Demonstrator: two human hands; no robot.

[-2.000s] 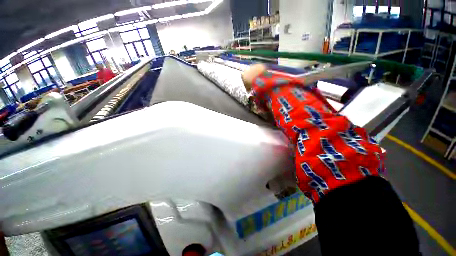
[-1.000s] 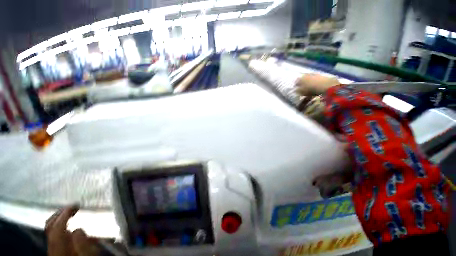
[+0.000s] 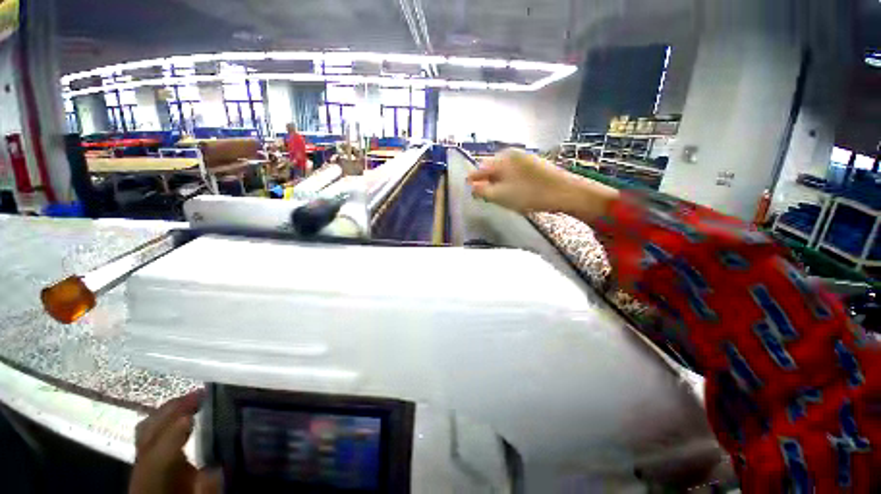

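Observation:
The white spreading machine fills the middle. My right hand, in a red patterned sleeve, is raised over its inner grey panel with fingers curled; whether it holds anything cannot be told. The leopard-print fabric roll lies just beyond and right of the machine body, partly behind my sleeve. My left hand is at the left edge of the touchscreen control panel, cut off by the lower edge; its grip is unclear.
Pale spotted fabric lies on the white-edged cutting table at left. An orange-ended bar sticks out above it. A person in red stands far back. A green-wrapped bar and shelves are at right.
The view has turned right to left and levelled. My right hand has left the fabric roll and risen over the grey panel. My left hand has come up to the control panel's edge.

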